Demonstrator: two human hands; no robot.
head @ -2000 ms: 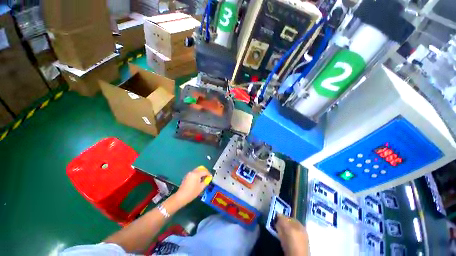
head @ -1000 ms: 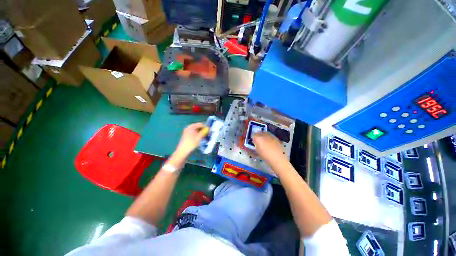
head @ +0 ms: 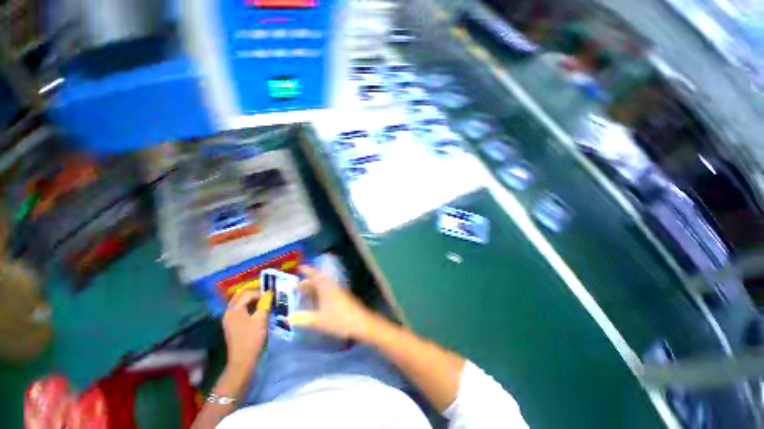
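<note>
A small white panel with dark markings (head: 281,302) is held upright in front of the press, near my lap. My left hand (head: 247,323), with yellow finger cots, grips its left side. My right hand (head: 328,308) is at its right edge with fingers on it. Another panel (head: 231,219) lies in the orange fixture (head: 235,236) on the perforated press bed (head: 289,222). The view is motion-blurred, so the panel's fine details cannot be told.
The blue press housing (head: 134,94) and control box (head: 281,63) stand beyond. On the right, a white sheet (head: 402,197) bears rows of panels. One panel (head: 463,224) and a tiny pale item (head: 453,257) lie on the green surface. A red stool (head: 159,394) is lower left.
The view has swung right. My right hand has left the fixture and joined my left hand at the held panel, now nearer my lap. A panel remains in the fixture.
</note>
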